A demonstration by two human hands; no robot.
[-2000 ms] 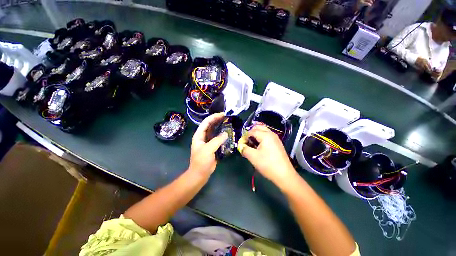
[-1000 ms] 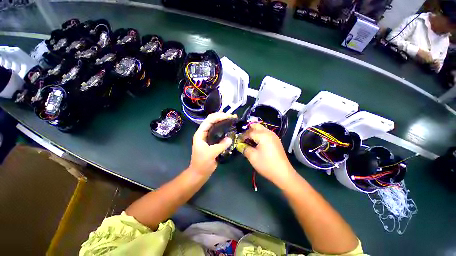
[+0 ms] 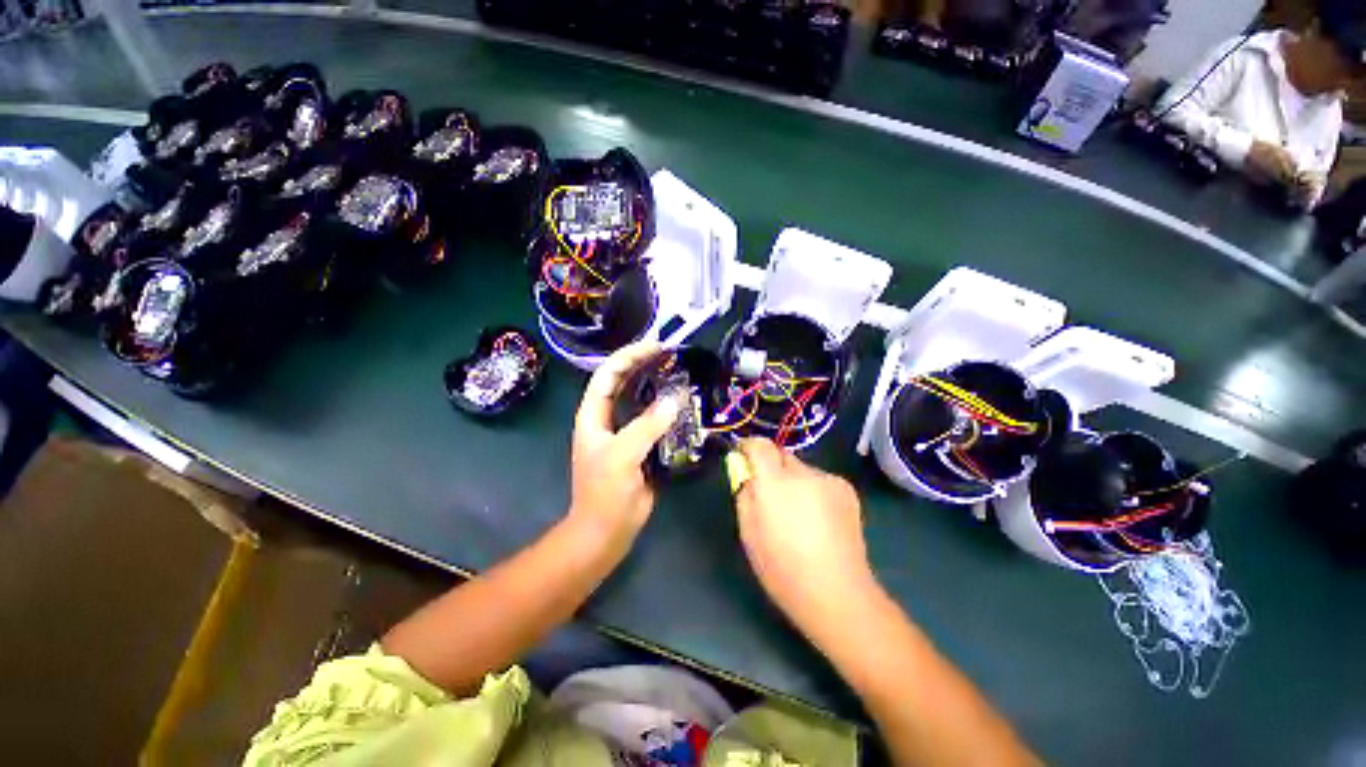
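My left hand (image 3: 611, 457) holds a black camera head module (image 3: 679, 420), its silvery circuit board facing up and right. My right hand (image 3: 794, 517) is just right of the module, with a yellow finger cot on a fingertip; its fingertips are at the thin wires by the module's edge, and whether they pinch one cannot be told. Red, yellow and pink wires (image 3: 794, 402) run between the module and the black inside of a white camera housing (image 3: 785, 360) behind my right hand. A white connector (image 3: 752, 364) shows inside that cup.
Many black head modules (image 3: 274, 247) are massed at left; one loose module (image 3: 496, 372) lies nearer. A housing with a module on top (image 3: 596, 217) stands behind my left hand. Two wired housings (image 3: 971, 432) and a translucent white tangle (image 3: 1184, 599) are at right. A carton (image 3: 105, 599) is lower left; a person sits far right.
My right hand has moved down and away from the housing's cup, uncovering its wires and white connector. The module in my left hand has turned, showing more of its board.
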